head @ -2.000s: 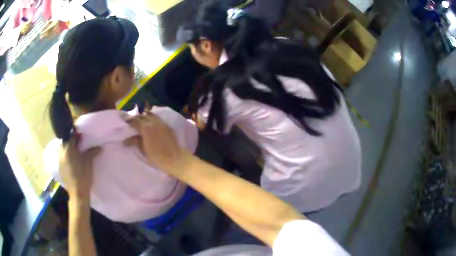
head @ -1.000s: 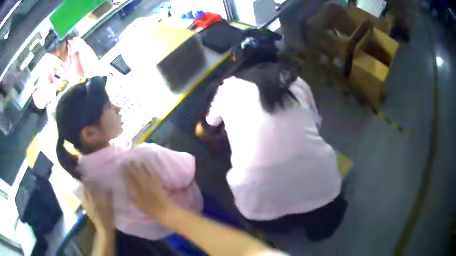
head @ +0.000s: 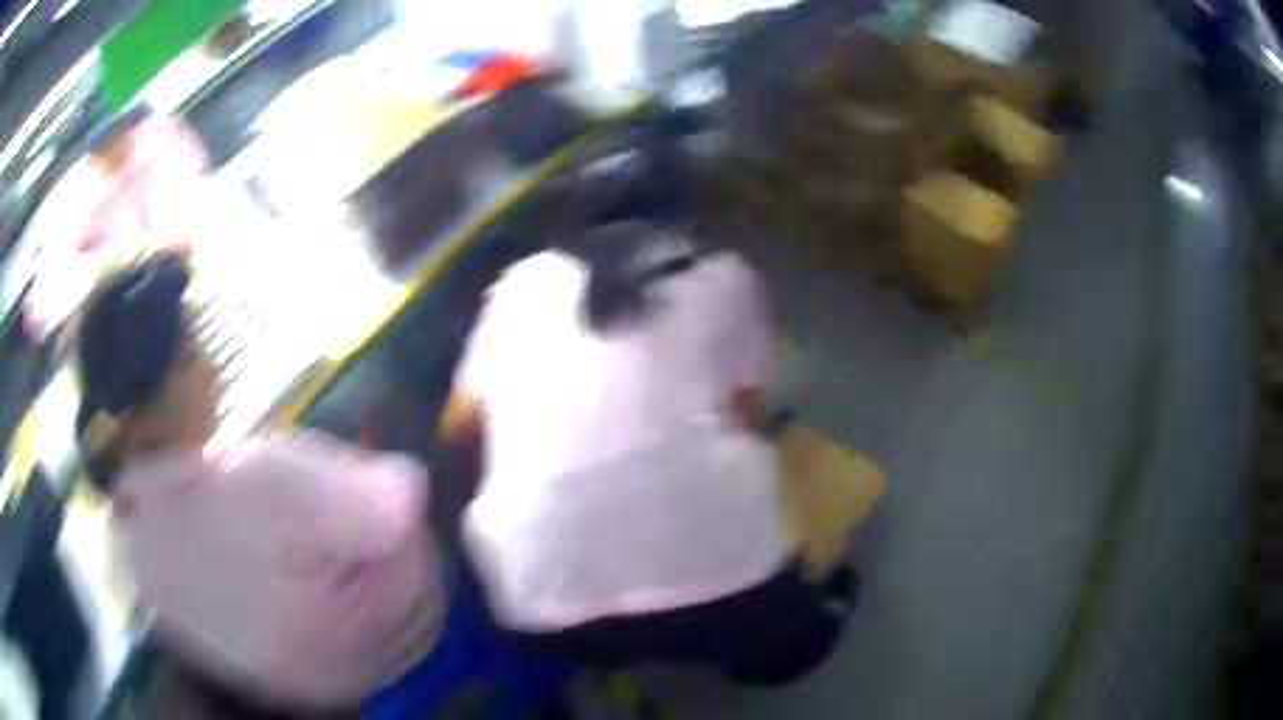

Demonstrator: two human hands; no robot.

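Neither of my hands is in the picture. The frame is blurred. Nearest in front of me, a person in a pink shirt and dark cap [head: 282, 556] sits at the bench at the lower left, turned away. Beside them, a second person in a pale pink shirt [head: 626, 450] is bent low with their back to me. A tan box or board [head: 830, 492] shows at that person's right side; what their hands do is hidden.
A white bench with a yellow edge [head: 373, 342] runs diagonally, with a brown-sided stack [head: 415, 197] on it. A third person [head: 127, 204] is across the bench. Open cardboard boxes [head: 960, 232] stand on the grey floor [head: 971, 521]. A blue stool [head: 471, 661] shows below.
My two hands, earlier on the seated person's back and shoulders, have left the picture. Both people now appear further left. The tan box beside the bent person shows more.
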